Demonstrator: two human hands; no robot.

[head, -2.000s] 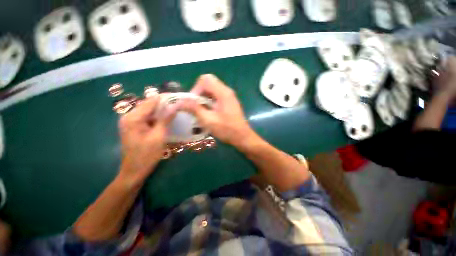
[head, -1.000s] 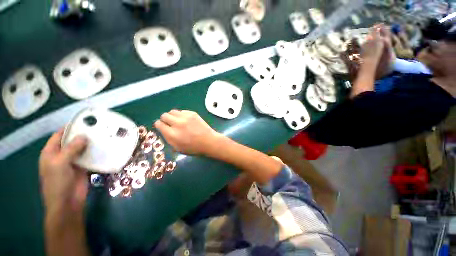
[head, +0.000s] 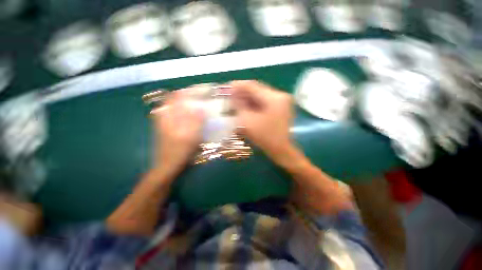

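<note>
The frame is blurred. A white plastic housing is between my two hands, above the dark green table. My left hand holds its left side. My right hand is at its right side with the fingers bent over it; whether it pinches a ring is hidden by blur. Copper-coloured ring inserts lie in a loose pile just below the housing, and a few more show beyond my left hand.
A single housing lies right of my hands, beside a heap of stacked housings. More housings stand in a row beyond the pale strip. Others lie at far left, near a neighbour's arm. A red object is below the table edge.
The view has swung left. My right hand, apart from the housing a second ago, is now at it with my left hand. The housing is now in front of me, over the rings.
</note>
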